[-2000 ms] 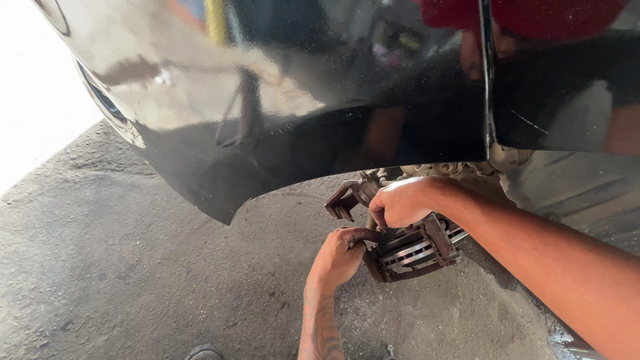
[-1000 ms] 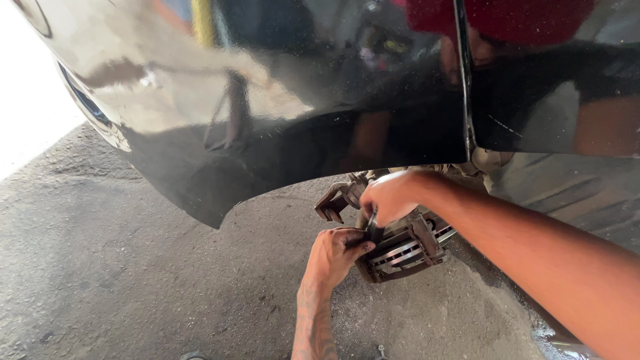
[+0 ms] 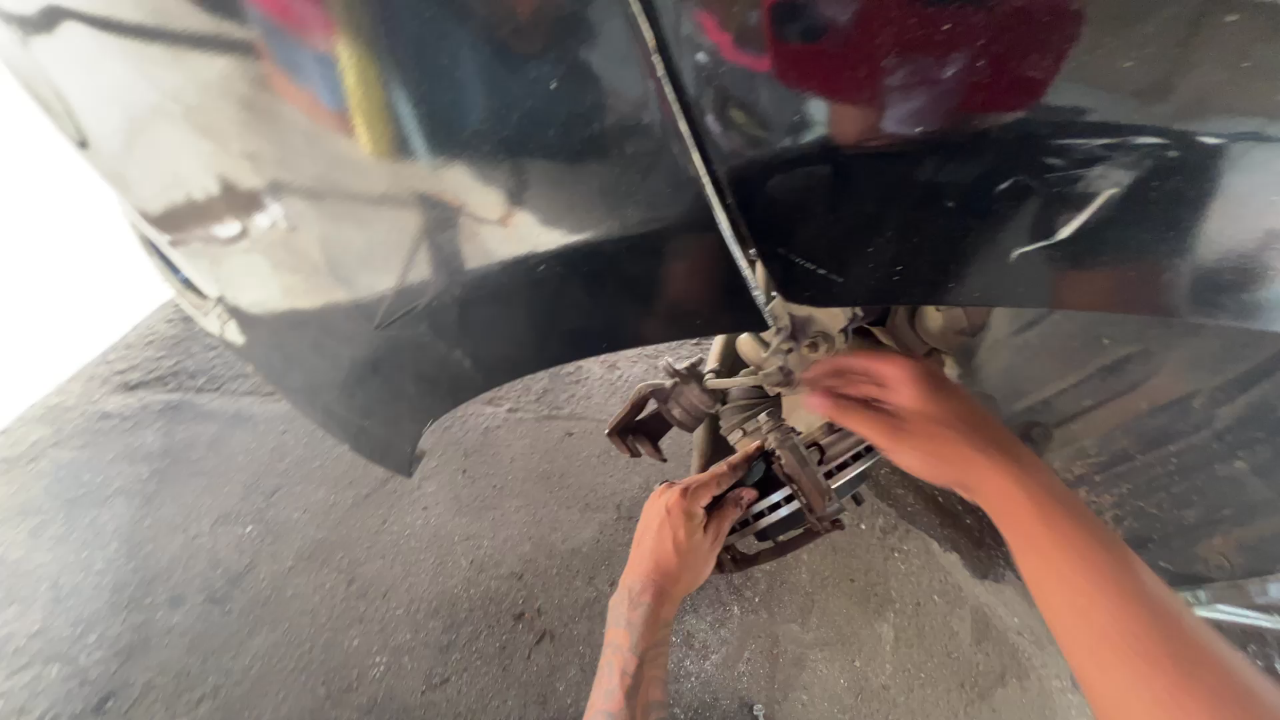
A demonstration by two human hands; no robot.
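Observation:
My left hand point(image 3: 685, 520) has its thumb and fingertips on a dark brake pad point(image 3: 757, 478) at the left side of a brake caliper bracket point(image 3: 800, 480). The bracket straddles the vented edge of a brake disc point(image 3: 780, 512). My right hand point(image 3: 895, 420) is blurred and hovers right of the bracket, its fingers partly curled; whether anything is in it cannot be told. A rusty brake caliper point(image 3: 655, 415) hangs to the left, off the disc. Behind it, suspension parts point(image 3: 815, 340) show below the fender edge.
A glossy dark car fender point(image 3: 560, 280) with reflections overhangs the work. To its right is the car door point(image 3: 980, 230), with a scratch, above a dirty underside panel point(image 3: 1130, 430). Rough concrete floor point(image 3: 400, 600) lies below, with a small metal piece point(image 3: 758, 711) at the bottom edge.
My right hand has moved away from my left hand to the right side of the bracket. My left hand remains at the bracket's left side. The view has shifted toward the door.

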